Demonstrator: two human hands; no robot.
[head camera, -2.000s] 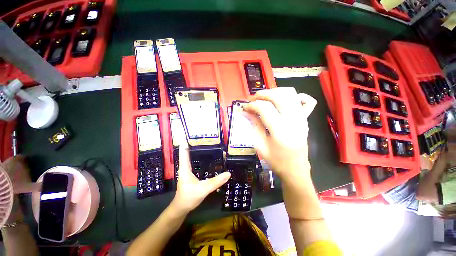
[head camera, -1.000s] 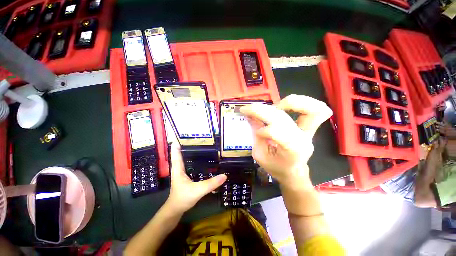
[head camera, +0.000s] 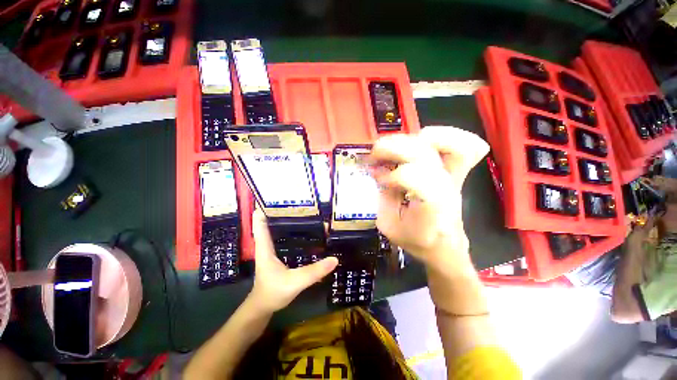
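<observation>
My left hand (head camera: 280, 271) holds an open flip phone (head camera: 278, 177) with a lit screen, its thumb reaching to a second open flip phone (head camera: 356, 194) beside it. My right hand (head camera: 422, 194) is raised at the second phone's screen, fingers bent and covering its upper right part; whether they touch it is unclear. Behind, the red phone tray (head camera: 304, 72) bears several open lit flip phones (head camera: 215, 85) on its left and one closed phone (head camera: 385, 105) at its upper right. Another phone behind the held ones is mostly hidden.
Stacked red trays with closed phones (head camera: 548, 128) stand at right, another full tray (head camera: 182, 37) at upper left. A smartphone (head camera: 75, 304) lies on the pink fan base (head camera: 122, 297). A small black and yellow piece (head camera: 78, 199) lies at left. Another person's arm (head camera: 629, 274) shows at right.
The left-held phone's screen leans further left than two seconds ago. My right hand has shifted slightly right and its fingers are more curled. The camera view has shifted slightly.
</observation>
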